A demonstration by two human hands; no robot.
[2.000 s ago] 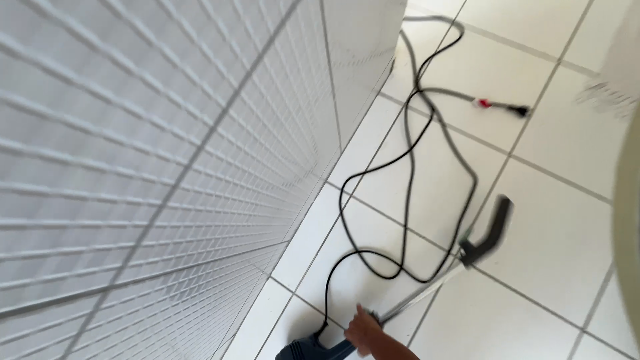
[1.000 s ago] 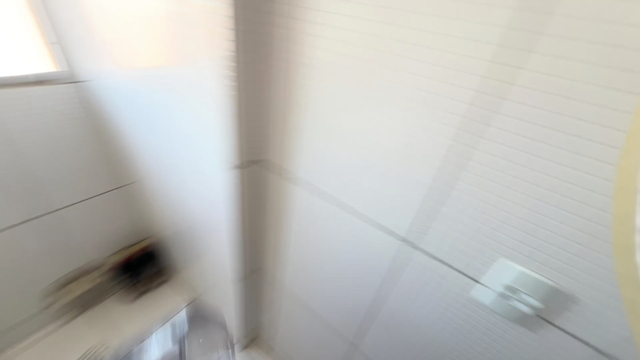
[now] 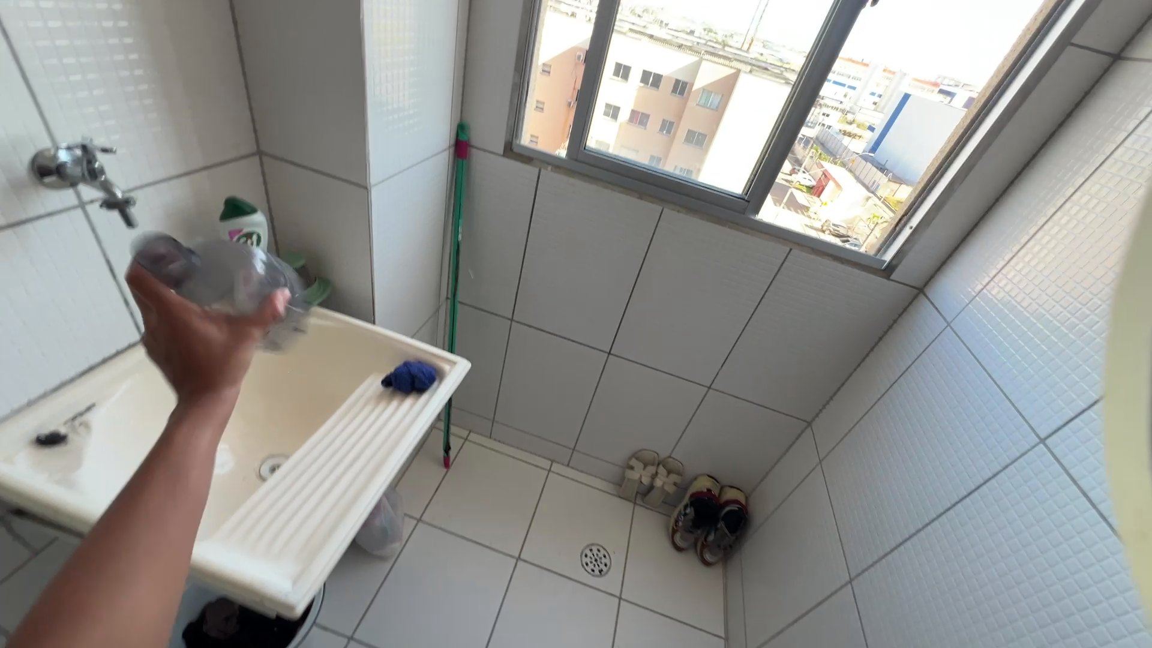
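Note:
My left hand (image 3: 202, 328) is raised over the laundry sink (image 3: 328, 328), its fingers and thumb around a clear plastic container (image 3: 229, 274) that is slightly blurred. The container is below and to the right of the wall faucet (image 3: 85, 175). Behind it, a white bottle with a green cap (image 3: 243, 223) stands at the sink's back corner. A crumpled blue cloth (image 3: 411, 377) lies at the top of the ribbed washboard (image 3: 310, 486). My right hand is out of view.
A green pole (image 3: 457, 288) leans in the wall corner. Sandals (image 3: 650, 477) and sneakers (image 3: 709, 520) rest by the wall beyond a floor drain (image 3: 596, 560). Beneath the sink are a bucket with dark contents (image 3: 238, 625) and a plastic bag (image 3: 382, 526). A window (image 3: 684, 99) is above.
The view has swung from the corded appliance on the floor to the sink and window. A hand was at that appliance two seconds ago; now my left hand holds the clear container.

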